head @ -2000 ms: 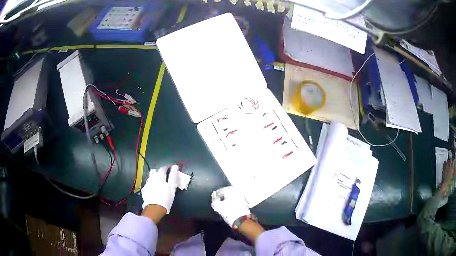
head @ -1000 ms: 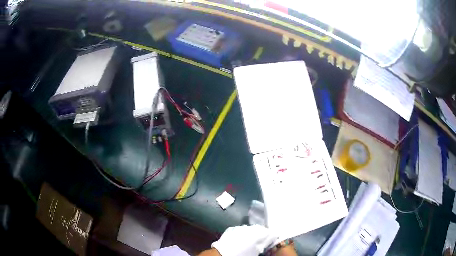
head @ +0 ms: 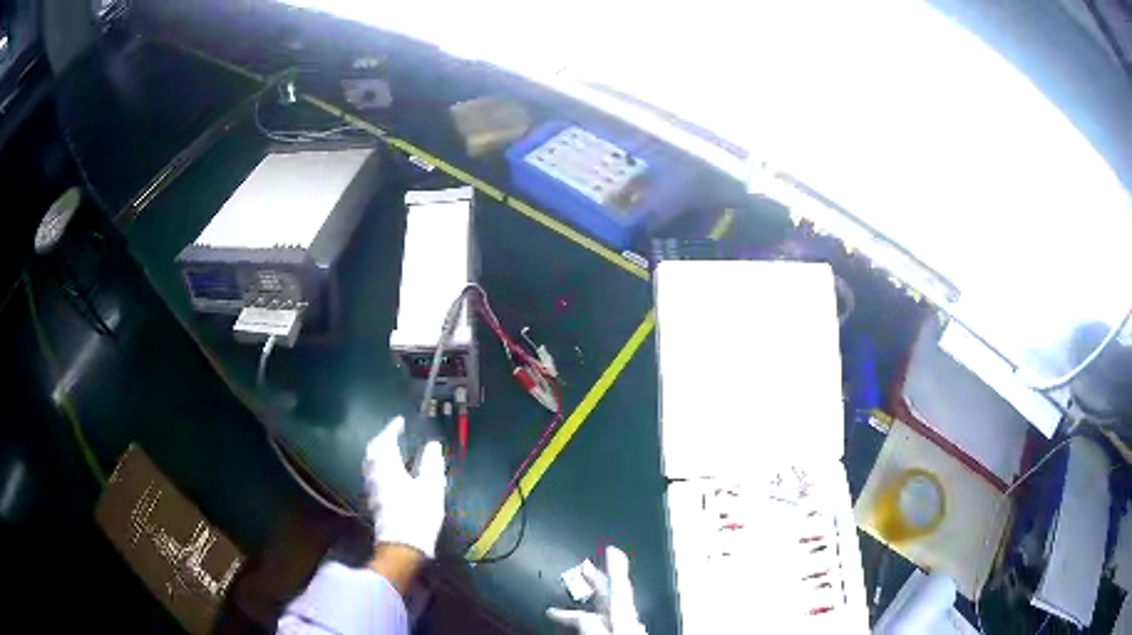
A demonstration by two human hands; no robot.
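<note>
A small white square module (head: pixel 577 579) with a red wire lies on or just above the dark green mat at the bottom. My right hand (head: pixel 605 602), white-gloved and cut off by the lower edge, is right beside it with fingers around it; whether it grips it is unclear. My left hand (head: pixel 407 490), also gloved, has its fingers apart just in front of the narrow power supply (head: pixel 435 273), close to a grey cable; nothing held shows. The open white foam box (head: pixel 751 366) has rows of red wires in its lower half. Red and white clips (head: pixel 538 378) lie right of the supply.
A wider grey meter (head: pixel 288 211) stands left of the supply, with a white plug and cable. A blue case (head: pixel 577 180) is behind. A yellow tape roll (head: pixel 912 505) lies on a folder at the right. A brown carton (head: pixel 171 540) is at lower left.
The view has swung left. My left hand has left the module and come back into view near the power supply. My right hand has moved from the foam box's lower edge to the module.
</note>
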